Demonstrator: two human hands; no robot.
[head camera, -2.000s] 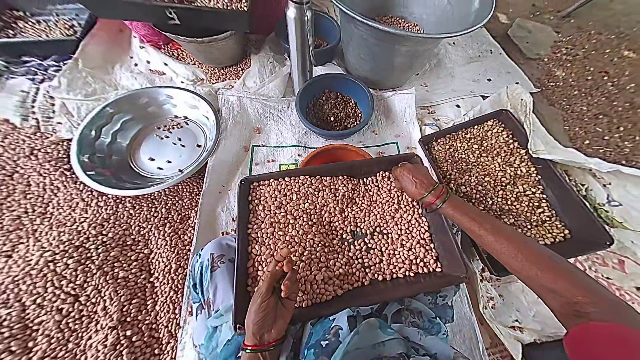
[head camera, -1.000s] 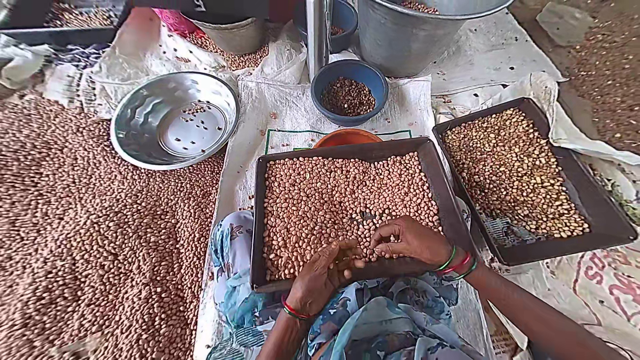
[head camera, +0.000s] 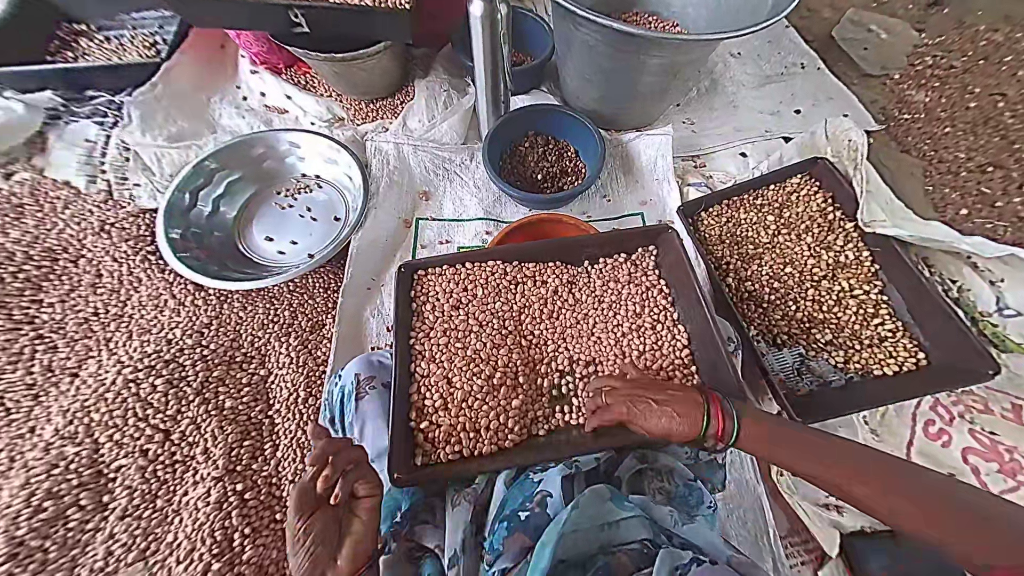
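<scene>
A dark rectangular tray (head camera: 704, 328) rests on my lap and holds many pinkish-brown shelled nuts or beans (head camera: 480, 344). My right hand (head camera: 640, 404), with bangles at the wrist, touches the nuts near the tray's lower right, fingers bent downward; whether it pinches any is hidden. Left of the tray's lower left corner, my left hand (head camera: 334, 500) is raised with its fingers curled, and something small and pale seems to lie between them, too blurred to be sure. An orange bowl (head camera: 544, 228) is partly covered by the tray's far edge.
A large heap of nuts (head camera: 160, 400) spreads at the left, with a steel basin (head camera: 260, 210) on its edge. Beyond the tray stand a blue bowl (head camera: 588, 132), a steel bottle (head camera: 490, 72) and a metal tub (head camera: 632, 72). Another dark tray (head camera: 952, 352) of browner pieces lies right.
My left hand has moved from over the tray's near edge out to the left, past its corner. My right hand, at the tray's far right corner two seconds ago, is now among the nuts near the front.
</scene>
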